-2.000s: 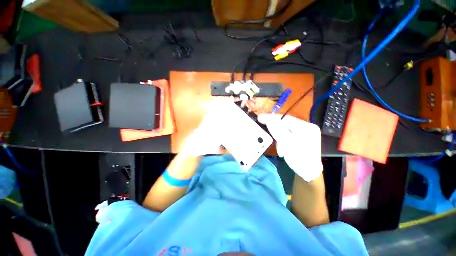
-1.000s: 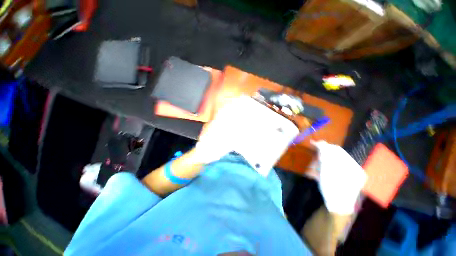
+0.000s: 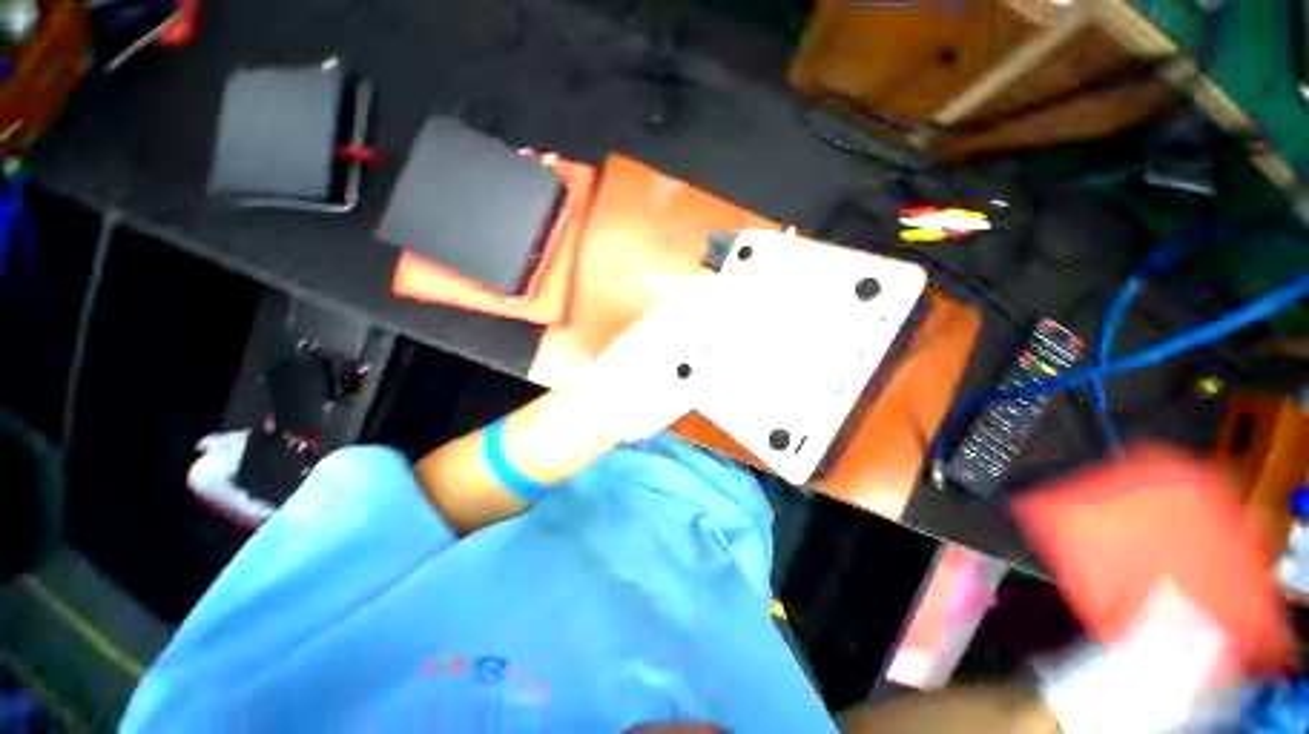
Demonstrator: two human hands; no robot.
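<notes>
My left hand (image 3: 653,356), in a white glove with a blue band at the wrist, holds a set-top box (image 3: 821,344) by its left edge. The box's pale underside with dark round feet faces up. It is over the orange-brown work mat (image 3: 632,215) and covers most of the connector fixture. My right hand (image 3: 1148,667), gloved and blurred at the lower right, holds a salmon-red foam pad (image 3: 1148,538) off the bench's front edge.
Two black boxes lie at the left, one (image 3: 474,205) on a red pad, the other (image 3: 276,132) further left. A remote control (image 3: 1016,409), blue cable (image 3: 1148,359) and AV plugs (image 3: 945,222) lie right of the mat. A wooden shelf (image 3: 919,58) stands behind.
The view has turned. My left hand now holds the box flat, underside up, over the fixture. My right hand has left the box, moved right and taken hold of the red pad, lifting it.
</notes>
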